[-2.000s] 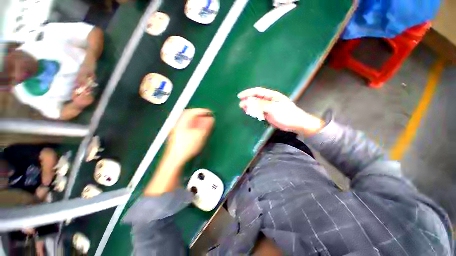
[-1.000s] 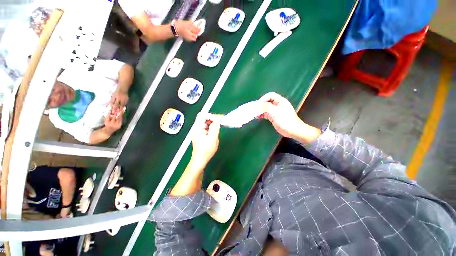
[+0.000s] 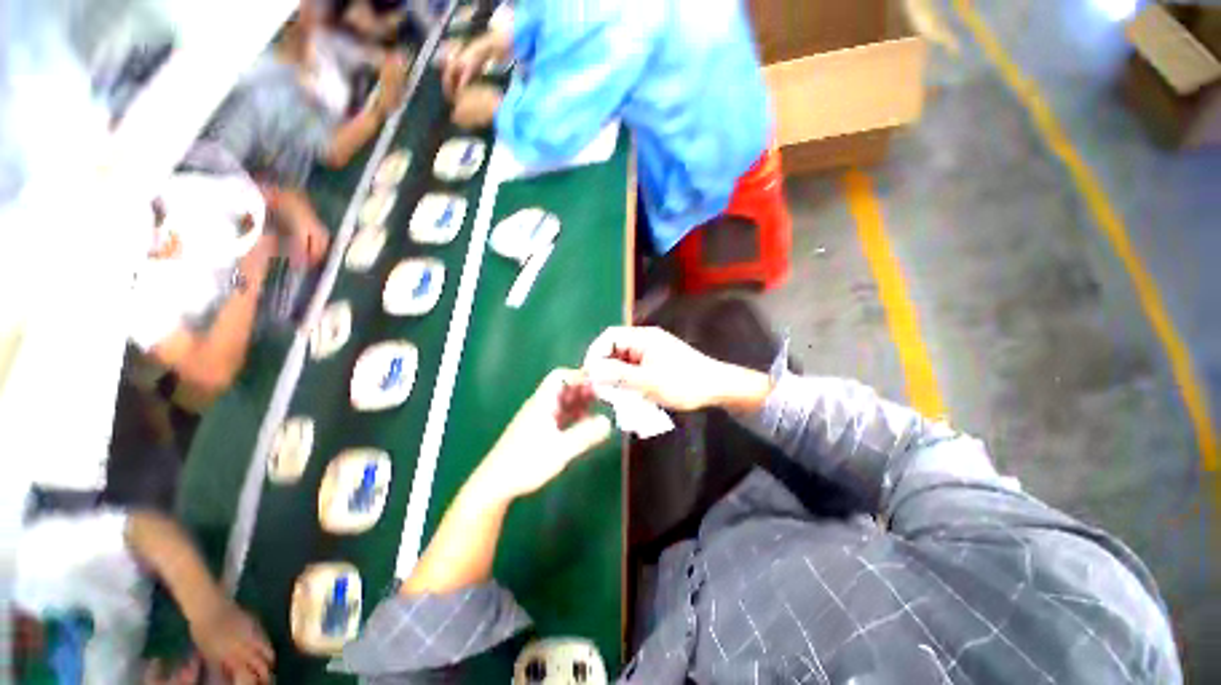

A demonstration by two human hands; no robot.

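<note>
My left hand (image 3: 529, 442) and my right hand (image 3: 670, 368) meet over the green worktop (image 3: 529, 515) near its right edge. Both hold a soft white slip (image 3: 640, 414) between their fingertips; its loose end hangs below my right hand. The exact finger grip is blurred. A white two-eyed cover (image 3: 560, 664) lies below my left sleeve, cut off by the bottom edge. Ahead on the worktop lie a white housing (image 3: 524, 233) and a flat white strip (image 3: 532, 273) beside it.
Several open housings with blue parts lie on the dark belt (image 3: 268, 535), left of a pale rail (image 3: 445, 388). Workers' arms (image 3: 201, 589) are along its far side. A person in blue (image 3: 683, 107), a red stool (image 3: 750, 234) and a cardboard box (image 3: 846, 94) are ahead.
The view has turned forward along the line. The white slip, stretched between my hands a second ago, is now bunched, and my hands have come together. The cover has shifted to the bottom edge.
</note>
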